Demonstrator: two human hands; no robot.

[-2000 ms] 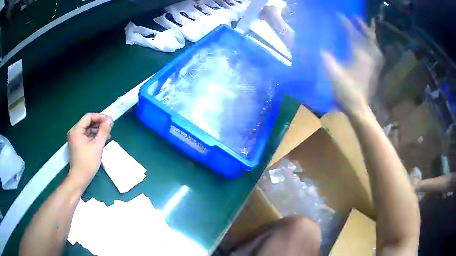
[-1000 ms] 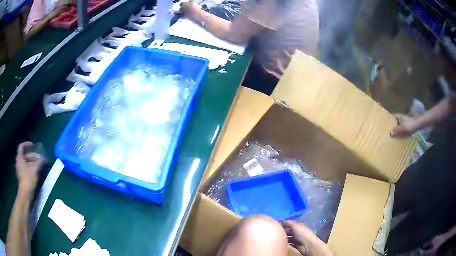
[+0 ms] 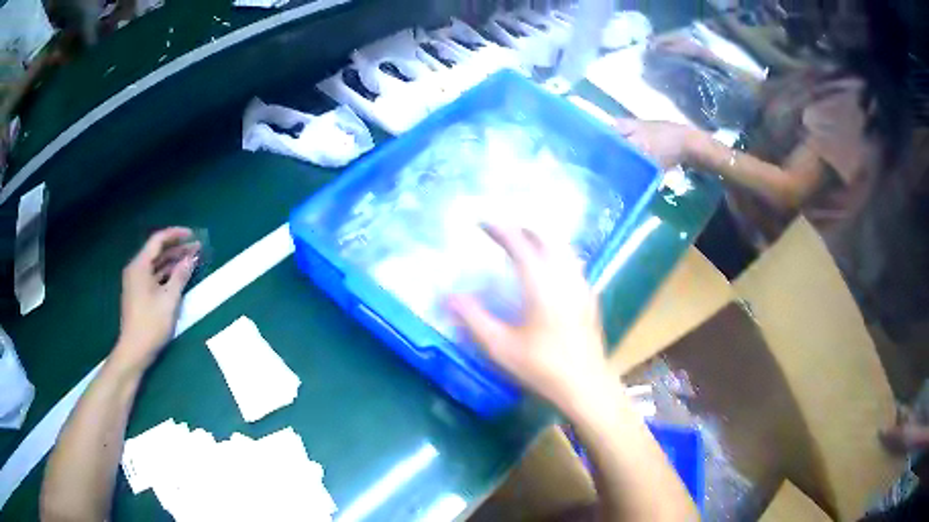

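Observation:
A blue plastic tote (image 3: 392, 328) stands on the green worktop and holds shiny clear pieces under strong glare. My right hand (image 3: 535, 316) is over the near part of the tote with its fingers spread, empty as far as I see. My left hand (image 3: 158, 291) is at the left, above the pale strip, its fingers curled together on a small clear piece (image 3: 201, 245) that is hard to make out. A small stack of white cards (image 3: 252, 369) and a loose heap of white paper pieces (image 3: 229, 477) lie on the near worktop.
White foam pouches (image 3: 306, 133) stand in a row behind the tote. A slim white box (image 3: 32, 248) lies far left. At the right is an open carton (image 3: 815, 357) with clear plastic and a small blue bin (image 3: 677, 459). Another person's hand (image 3: 662, 141) is at the tote's far right edge.
My right hand has left the small blue bin in the carton and come over the tote. The view has turned right and back left. Another person's arm has come to the tote's far edge.

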